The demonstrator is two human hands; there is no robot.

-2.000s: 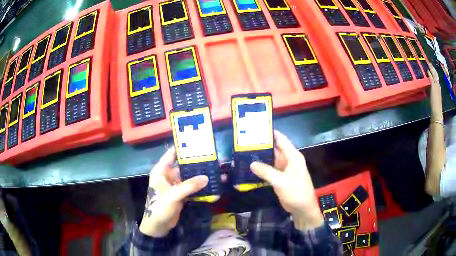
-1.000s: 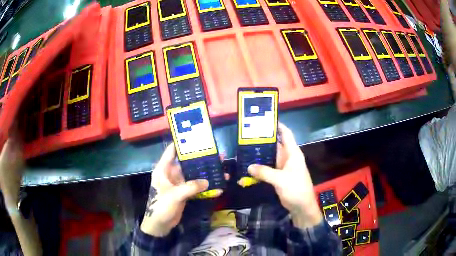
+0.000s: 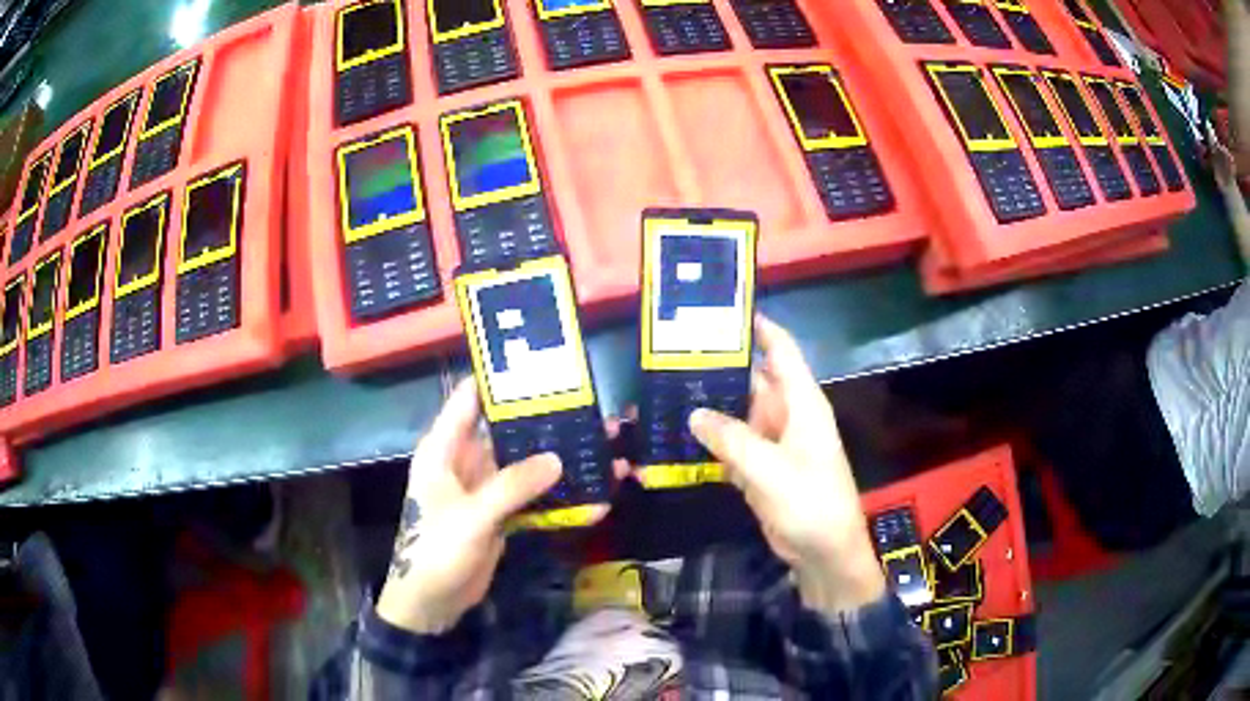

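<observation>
My left hand (image 3: pixel 466 500) holds a black and yellow keypad phone (image 3: pixel 528 342) upright, its thumb on the keys. My right hand (image 3: pixel 788 473) holds a second keypad phone (image 3: pixel 696 295), its thumb also on the keys. Both screens are white with a dark blue block area and a small white square in it. The phones are held side by side, apart, above the bench's near edge. Behind them a red-orange foam tray (image 3: pixel 617 178) holds phones in two rows, with two empty pockets in the near row. Two near-row phones there show green and blue bands.
Another foam tray with dark-screened phones (image 3: pixel 261 322) lies at left, with one empty far pocket. Stacked trays (image 3: pixel 1062 240) lie at right. A red tray (image 3: pixel 1008 548) with jumbled phones is low right. A person's sleeve (image 3: pixel 1206 397) shows at the right edge.
The dark blue blocks on both held screens have grown. Both phones sit slightly higher in view. The tray tilted up at left by another person's arm now lies flat, and its phones are dark.
</observation>
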